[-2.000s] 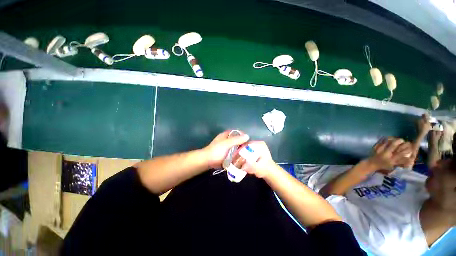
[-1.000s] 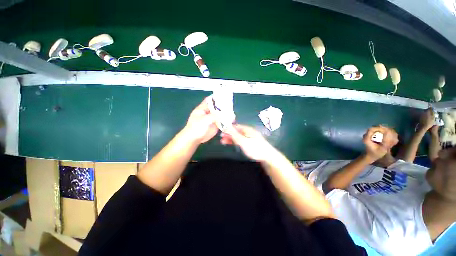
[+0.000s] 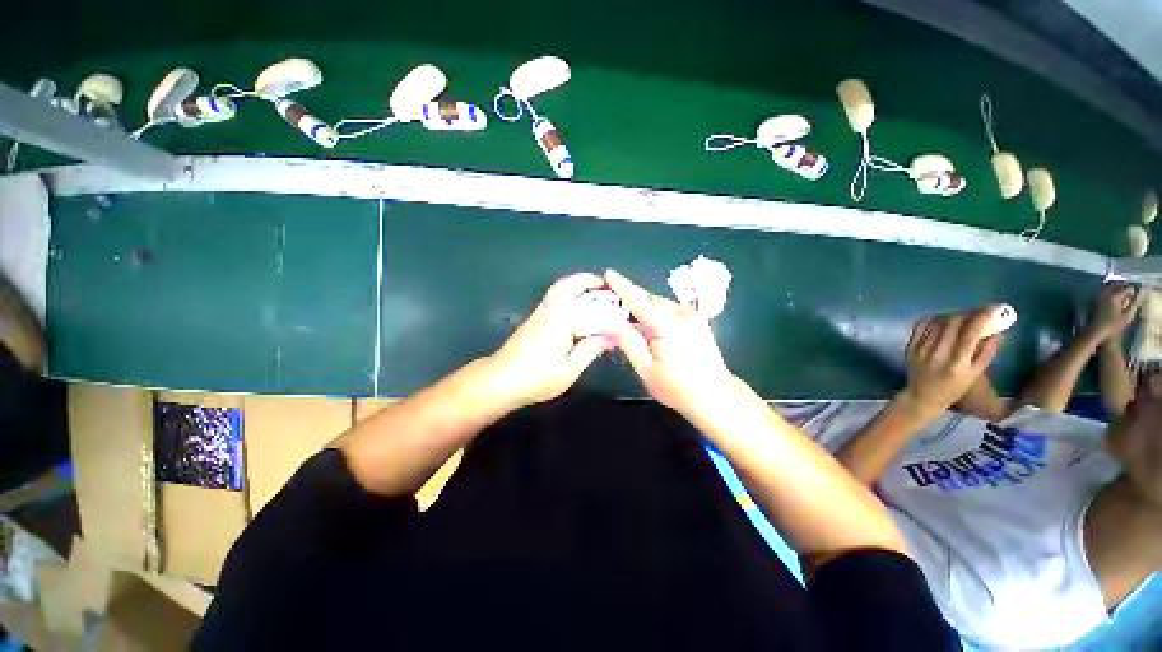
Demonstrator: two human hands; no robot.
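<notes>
My left hand [image 3: 557, 338] and my right hand [image 3: 675, 347] meet over the green bench top [image 3: 478, 287]. A small white piece [image 3: 602, 306] shows between their fingers, mostly covered by them; which part it is I cannot tell. My left hand closes round it and my right fingertips touch it. A crumpled white cloth or tissue [image 3: 701, 283] lies on the bench just beyond my right hand, partly beside its fingers.
A pale rail [image 3: 663, 204] divides the bench from the green conveyor belt [image 3: 663, 102]. Cream casings [image 3: 540, 75] with cords and brown-white cylinders [image 3: 553, 147] lie on the belt. A seated person [image 3: 1007, 510] works at right. Cardboard cartons [image 3: 293, 465] stand at lower left.
My hands have drawn together over the bench, and the white object raised towards the rail a second ago is now mostly hidden in my fingers. The units on the belt appear further right.
</notes>
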